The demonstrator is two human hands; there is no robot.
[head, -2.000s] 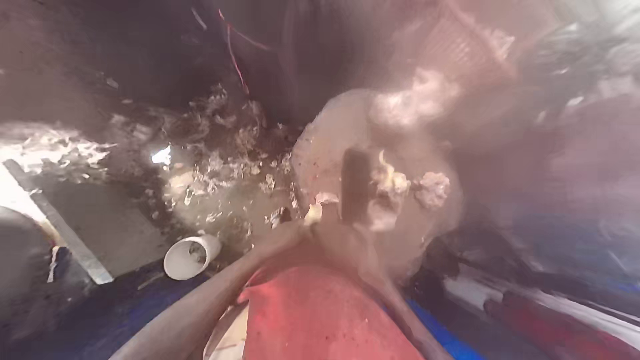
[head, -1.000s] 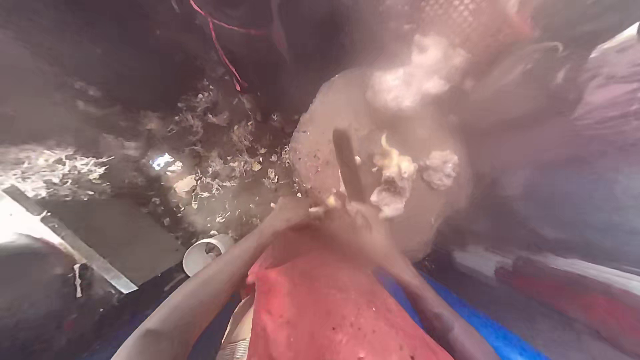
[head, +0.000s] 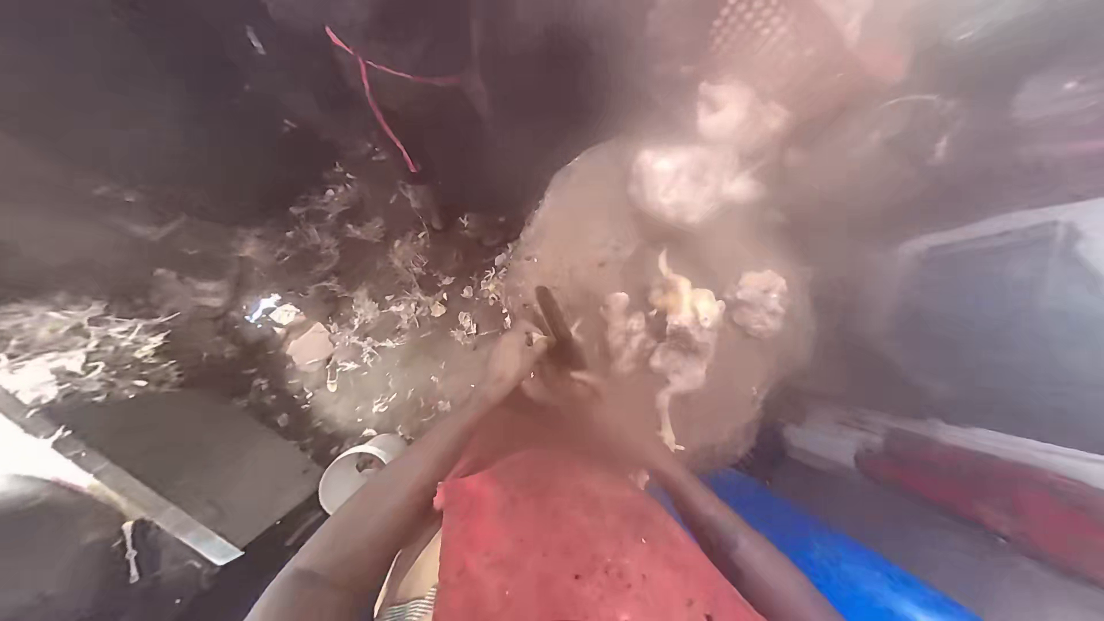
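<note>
A hazy view shows my right hand (head: 580, 390) closed around the lower end of a dark-bladed knife (head: 559, 328), its blade pointing up and slightly left. Close beside the blade, my left hand (head: 517, 355) has its fingers bent at a small pale piece; whether it grips the piece is blurred. Both hands are over the near left part of a large round chopping block (head: 595, 216). Right of the knife lie raw poultry pieces (head: 686, 349), with yellowish parts (head: 687, 300) at their top. Another pink lump (head: 759, 302) is farther right.
Pale meat lumps (head: 690, 183) lie at the block's far side, before a red perforated basket (head: 750, 34). Scraps (head: 371, 319) litter the left side. A white cup-like container (head: 360, 470) stands by my left forearm. A red apron (head: 569, 535) covers my front; a blue surface (head: 819, 543) is lower right.
The dark blade has tilted to the left from its nearly upright position two seconds ago. My hands remain close together at the block's near edge.
</note>
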